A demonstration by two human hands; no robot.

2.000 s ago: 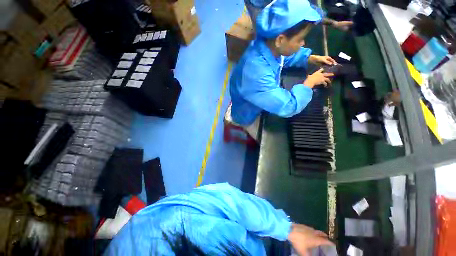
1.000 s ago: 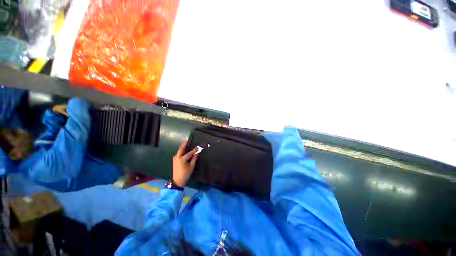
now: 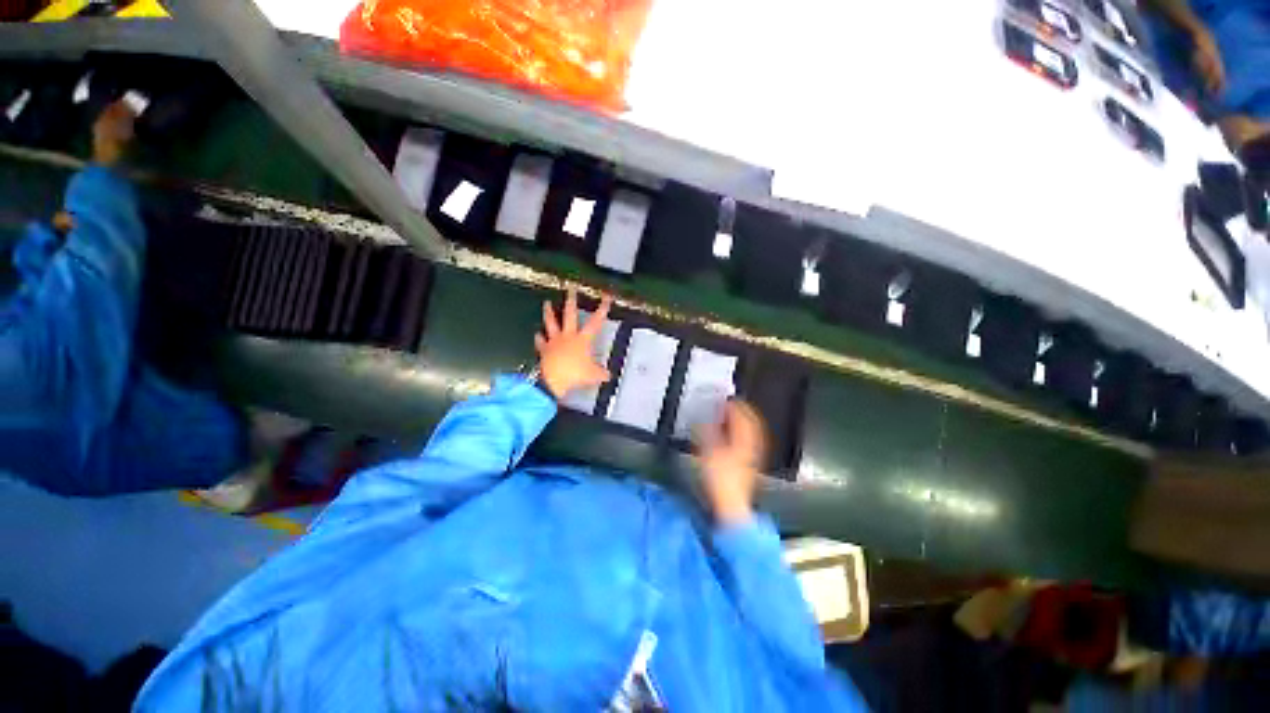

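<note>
A black compartment tray (image 3: 780,404) lies on the dark green surface in front of me. Three flat grey pieces (image 3: 644,379) are in view in it, and its right end shows bare and dark. My left hand (image 3: 571,354) has its fingers spread over the leftmost piece, partly hiding it, and grips nothing visible. My right hand (image 3: 733,453) is blurred at the lower edge of the rightmost grey piece (image 3: 708,387). Whether it grips that piece cannot be told.
Black carriers with grey pieces (image 3: 524,197) and white tags (image 3: 579,216) line the shelf edge. A grey bar (image 3: 327,132) crosses at left. Ribbed black trays (image 3: 320,286) stand beside a neighbouring worker. An orange bag (image 3: 502,42) and handheld devices (image 3: 1040,56) lie on the white shelf.
The view has swung and shifted. The plain black slab or stack under my hands is no longer seen; a tray with grey pieces shows there. My right hand has come into view.
</note>
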